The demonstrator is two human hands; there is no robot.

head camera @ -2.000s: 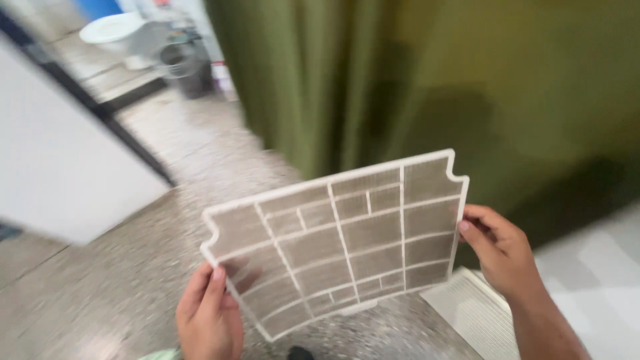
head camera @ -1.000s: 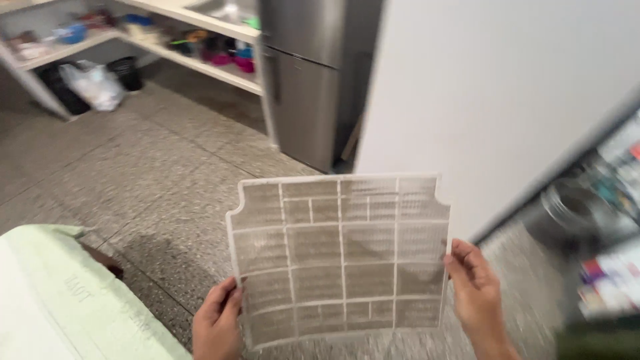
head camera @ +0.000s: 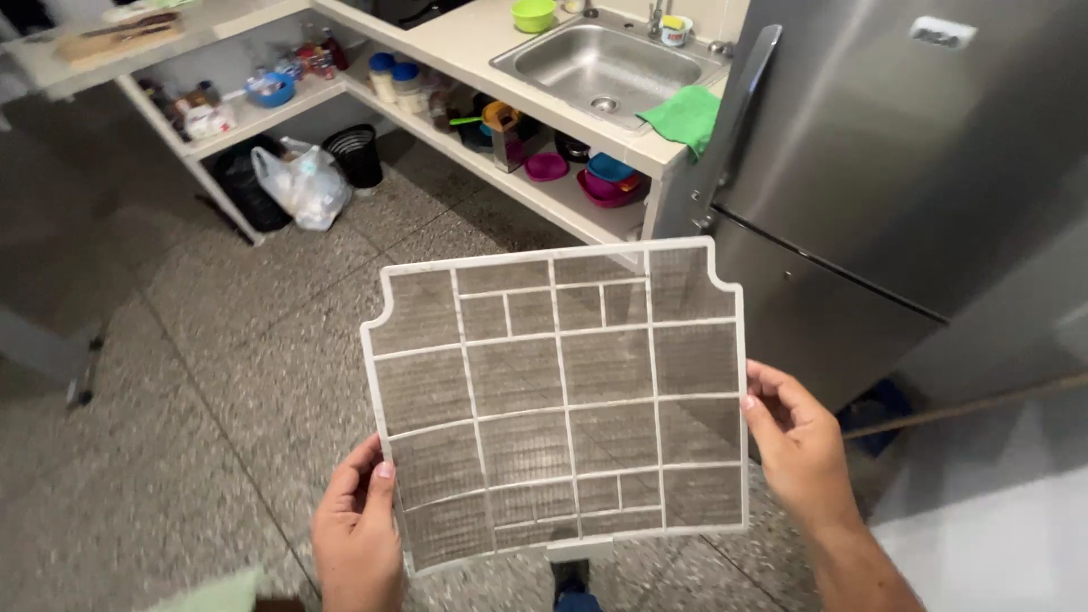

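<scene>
A white-framed mesh air filter, its gridded panel slightly bowed and dusty grey, is held up in front of me above the floor. My left hand pinches its left edge low down, thumb on the near face. At the right edge, somewhat higher, my right hand grips the frame between thumb and fingers. The filter's notched corners are at the top, and a small tab shows at the middle of its bottom edge. Floor tiles can be seen through the mesh.
Beyond the filter stands a counter with a steel sink and a green cloth. Shelves below hold containers. A steel refrigerator rises at the right. A plastic bag and a black wastebasket rest on the floor. Pale green fabric shows bottom left.
The view has swung from a green curtain to the kitchen counter and refrigerator. Both hands still hold the filter by its side edges.
</scene>
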